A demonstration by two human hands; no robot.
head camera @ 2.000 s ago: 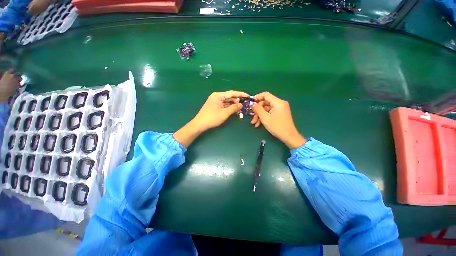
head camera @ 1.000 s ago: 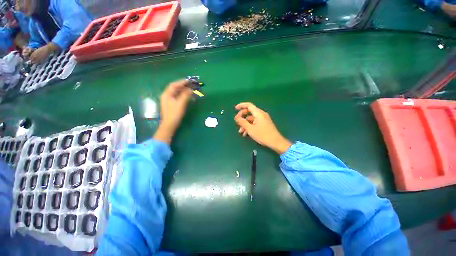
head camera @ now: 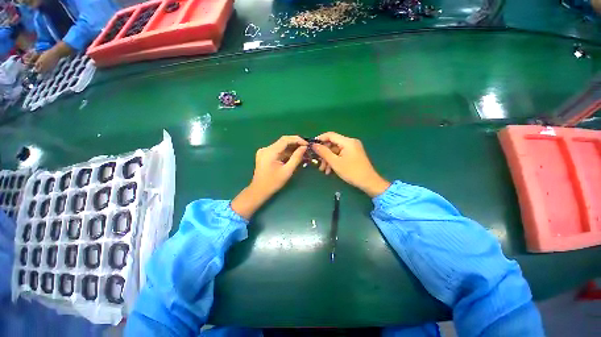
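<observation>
My left hand [head camera: 279, 164] and my right hand [head camera: 344, 158] meet in the middle of the view, above the green surface. Their fingertips pinch a small dark electronic module [head camera: 312, 146] between them. Fingers cover most of it; a small yellowish bit shows below. Another electronic module [head camera: 228, 99], with purple and yellow glints, lies farther off to the left. A thin dark pen-type tool [head camera: 335, 226] lies in front of me, below my right hand, with a tiny pale loose part [head camera: 314, 224] to its left.
A white blister tray [head camera: 140, 217] with dark rounded pieces is at left. A pink-red foam tray [head camera: 520, 191] is at right, another [head camera: 198, 48] at far left. Tan loose parts [head camera: 326, 16] and a dark parts heap [head camera: 408, 8] lie beyond the seam. A person in blue [head camera: 82, 26] works at upper left.
My left hand has come back from the upper left to meet my right hand, now with a module between them. A module lies at upper left. The white pad is no longer visible.
</observation>
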